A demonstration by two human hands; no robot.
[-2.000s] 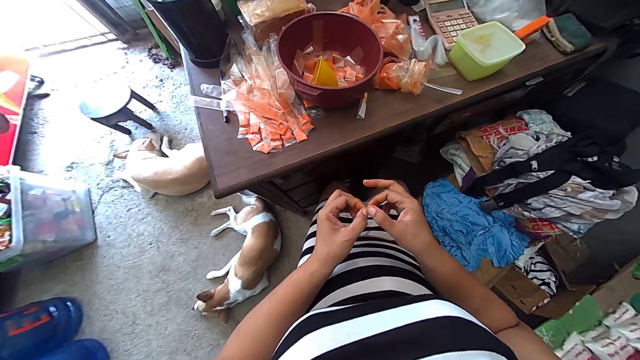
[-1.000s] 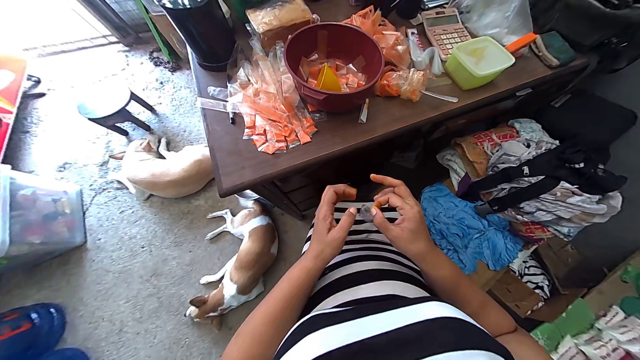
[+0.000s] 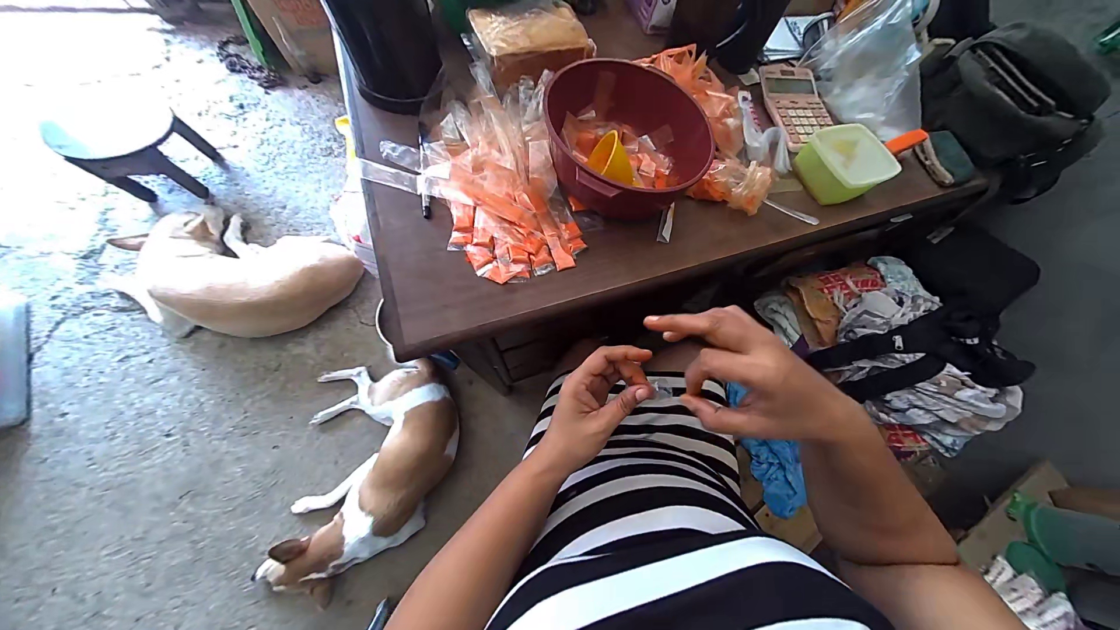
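Observation:
Above my striped lap, my left hand pinches a small piece of clear plastic between thumb and forefinger. My right hand is just to its right, thumb and fingers curled near the plastic's other side; whether they grip it cannot be told. On the brown table beyond stands a dark red plastic bowl with small orange-filled packets and a yellow scoop inside. Left of the bowl lies a heap of clear plastic packets with orange contents.
A pink calculator and a green container are at the table's right. Two dogs lie on the floor, one tan, one brown and white. A stool stands at left, and cloth items are piled below the table.
My hands were close together over my lap a second ago; now my right hand's fingers are spread further from my left hand. The view has shifted slightly.

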